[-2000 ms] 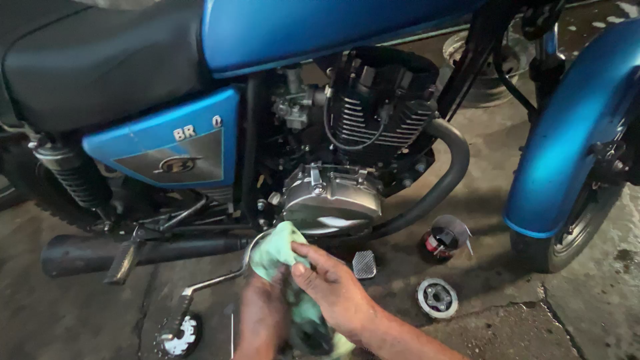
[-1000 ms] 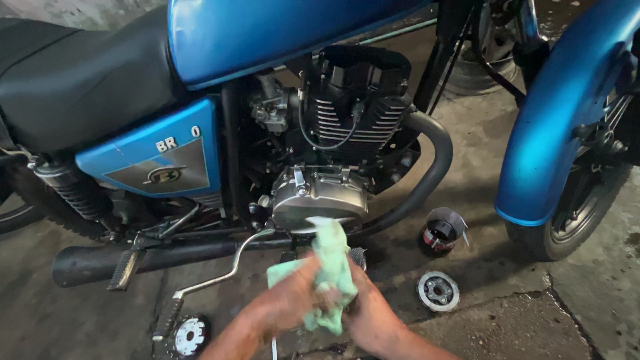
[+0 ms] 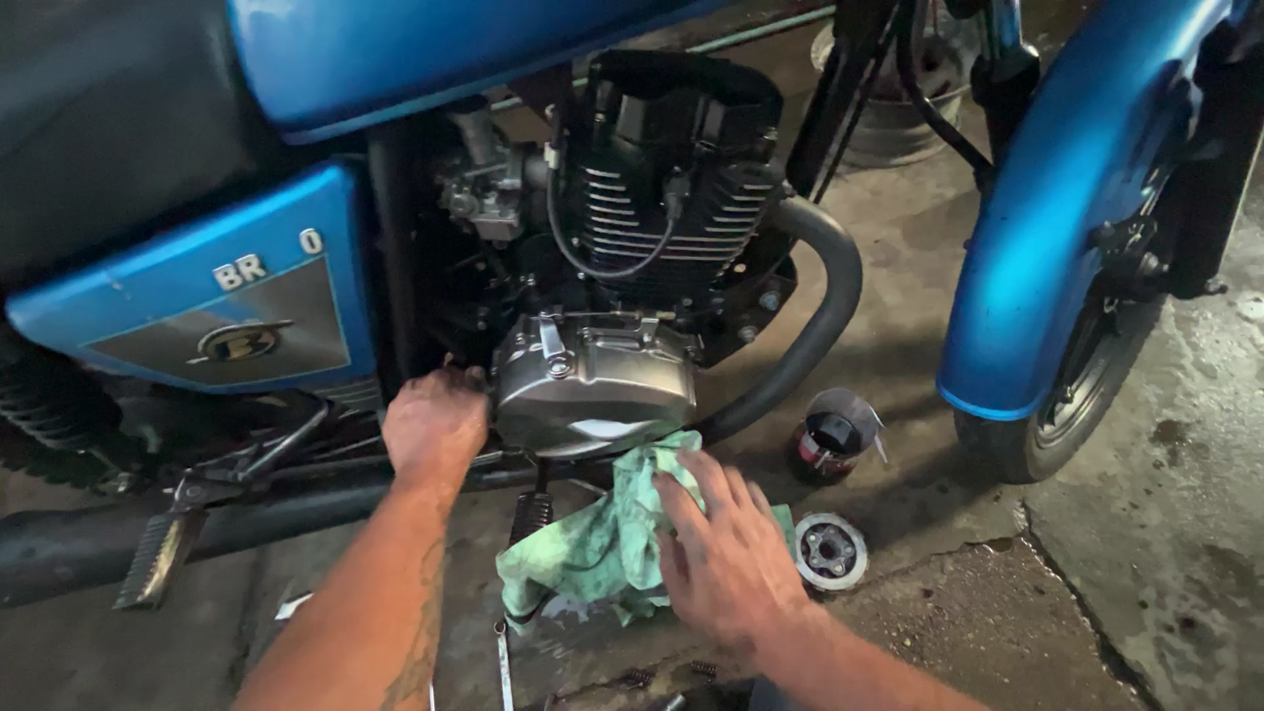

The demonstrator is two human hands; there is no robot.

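Note:
My left hand point(image 3: 436, 420) reaches in at the rear side of the silver engine side cover point(image 3: 597, 390); its fingertips are partly hidden in the dark there, and whether they grip anything cannot be told. Under the cover's front lower edge, my right hand point(image 3: 726, 533) holds a green cloth point(image 3: 583, 553), which hangs down to the left. The finned black engine cylinder point(image 3: 681, 207) rises above the cover. Beside it curves the dark exhaust pipe point(image 3: 834, 296).
On the concrete floor stand a cut-open container with dark contents point(image 3: 834, 439) and a round metal clutch part point(image 3: 831, 553). A wrench point(image 3: 505, 667) and small springs point(image 3: 703, 670) lie near the bottom. The footpeg point(image 3: 158, 558) juts out at left; the front wheel point(image 3: 1066, 425) stands at right.
Both hands were together on the cloth below the cover. My left hand has let go of it and moved up to the cover's rear side; my right hand keeps the cloth.

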